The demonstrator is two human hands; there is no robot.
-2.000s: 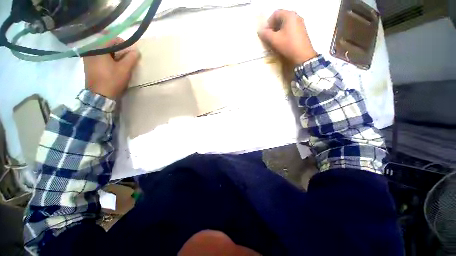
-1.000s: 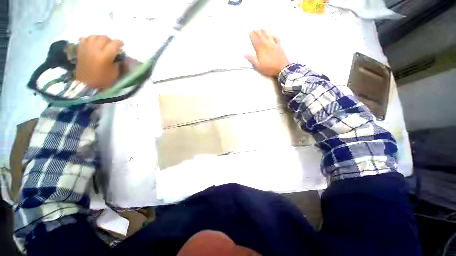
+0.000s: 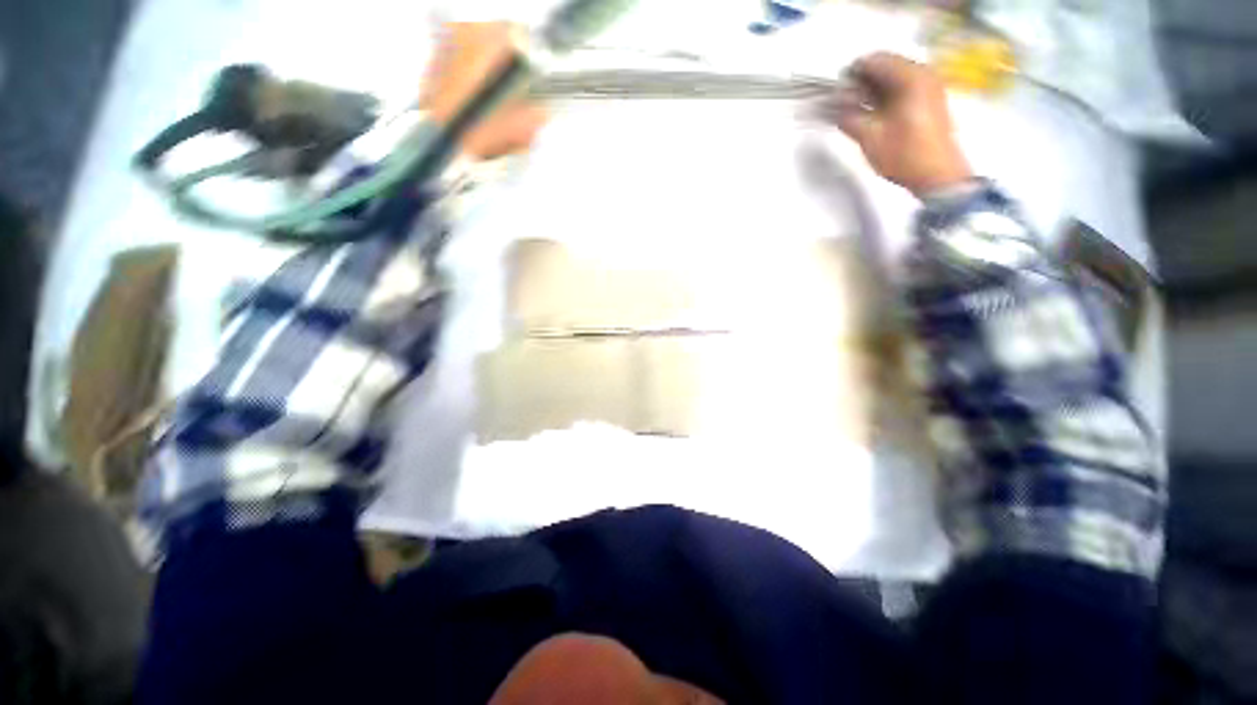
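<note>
My left hand [image 3: 485, 86] and my right hand [image 3: 896, 121] are at the far side of the work area, blurred. Between them lies a layered stack of thin grey and white edges [image 3: 676, 86], with a hand at each end. My right hand's fingers are curled on its right end. My left hand is partly hidden behind the green and black hose [image 3: 276, 218], so its grip is unclear. Khaki cloth strips [image 3: 593, 379] lie in rows nearer me, their right parts washed out by glare. The iron [image 3: 310, 121] stands at the left, blurred.
The brown metal iron rest [image 3: 1107, 276] is at the right table edge, partly behind my sleeve. A yellow-orange item [image 3: 972, 58] and white cloth lie at the far right. Brown fabric [image 3: 121, 351] is at the left edge. The white table cover [image 3: 427, 475] lies beneath.
My left hand has let go of the iron and moved right to the far stack's left end. My right hand has gone from lying flat to curled at its right end. The view has shifted.
</note>
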